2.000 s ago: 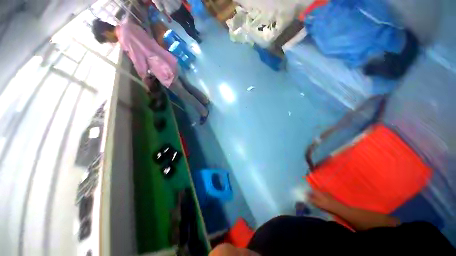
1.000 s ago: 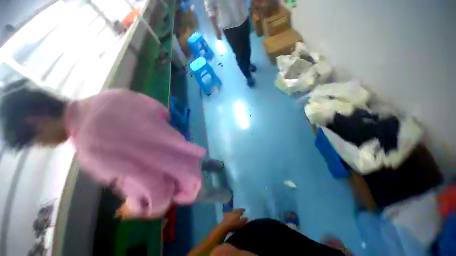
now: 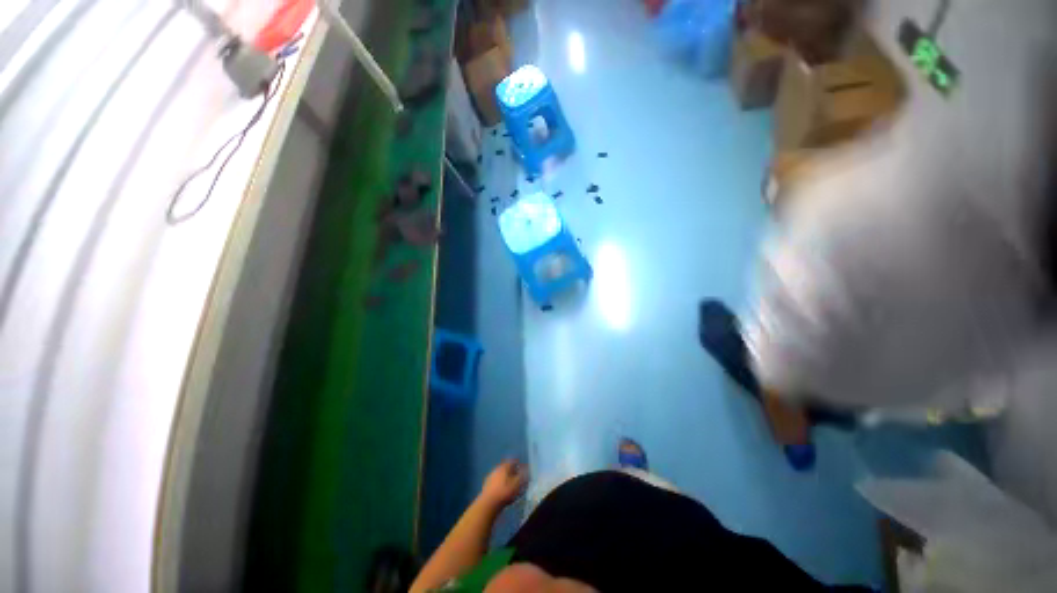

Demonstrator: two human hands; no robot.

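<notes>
My left hand [image 3: 507,481] hangs low at the bottom, beside the bench, small and blurred; I see nothing in it, but its fingers are unclear. My right hand is not in view. A skin-coloured blur and a green patch show at the bottom edge, unclear. Two blue plastic stools stand on the floor ahead, a nearer one [image 3: 545,248] and a farther one [image 3: 536,118]. A third blue stool [image 3: 454,366] is partly under the bench edge.
A green-shelved bench [image 3: 377,313] runs along the left. A person in a pale top [image 3: 898,278] is close on the right, blurred. Cartons [image 3: 837,99] and a blue plastic bag [image 3: 698,33] lie beyond. Small dark bits dot the blue floor [image 3: 661,209]. White sacking shows lower right.
The view has moved along the aisle. The person in pink has left the view, and the pale-topped person is now close on the right. The stools are nearer. My left hand has shifted slightly left.
</notes>
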